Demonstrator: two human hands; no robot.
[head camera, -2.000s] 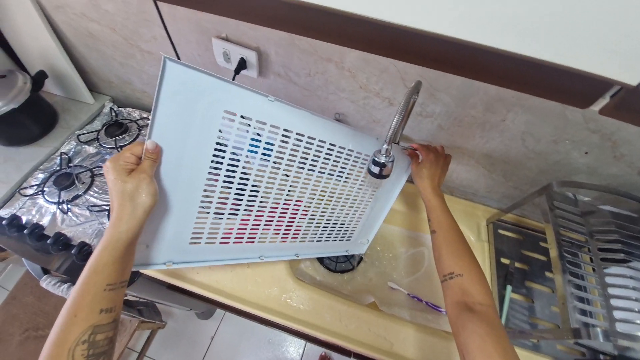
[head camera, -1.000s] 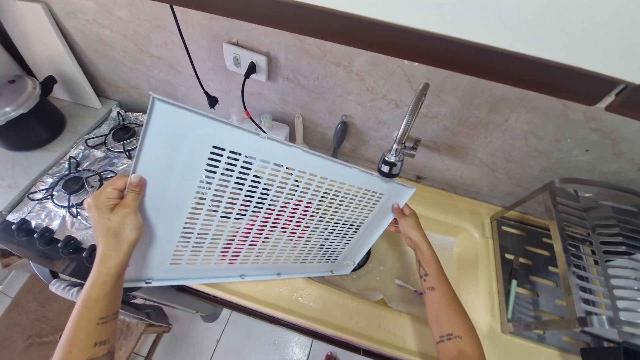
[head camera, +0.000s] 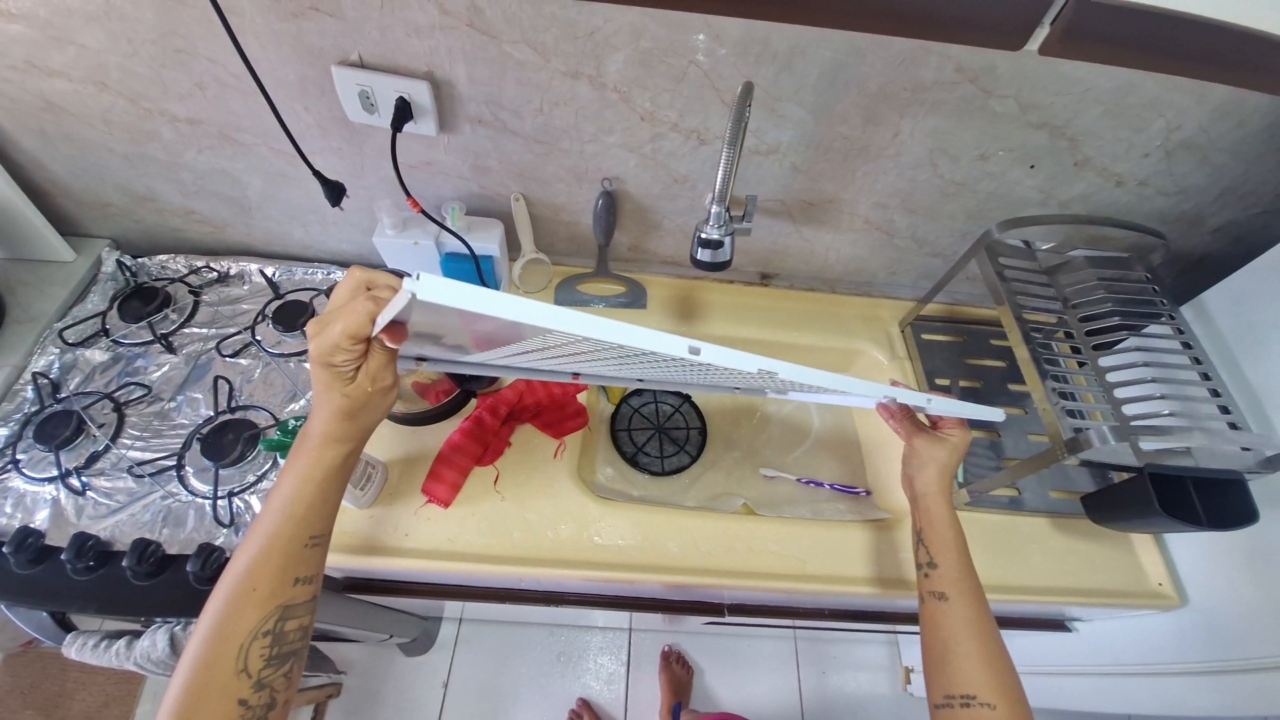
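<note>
A white slotted panel (head camera: 640, 330) is held across the sink, seen nearly edge-on. My left hand (head camera: 358, 345) grips its left end, beside the stove. Around its right end, near the dish rack, my right hand (head camera: 925, 440) is closed with thumb and fingers. Beneath the panel, a round black grille or filter (head camera: 658, 432) lies in the sink basin (head camera: 740, 500), and a purple and white toothbrush (head camera: 815, 482) is to its right. A red cloth (head camera: 510, 425) lies on the yellow counter left of the basin, partly hidden by the panel.
A foil-covered gas stove (head camera: 190, 390) stands at left. The flexible faucet (head camera: 720, 200) rises behind the panel. A metal dish rack (head camera: 1080, 350) stands at right. By the wall are a soap dispenser (head camera: 400, 240), a small strainer (head camera: 530, 265) and a grey-handled tool (head camera: 604, 250). A plug (head camera: 332, 190) hangs loose.
The panel has turned from showing its broad slotted face to nearly edge-on, both hands still on it. The red cloth and round grille now show more fully below it.
</note>
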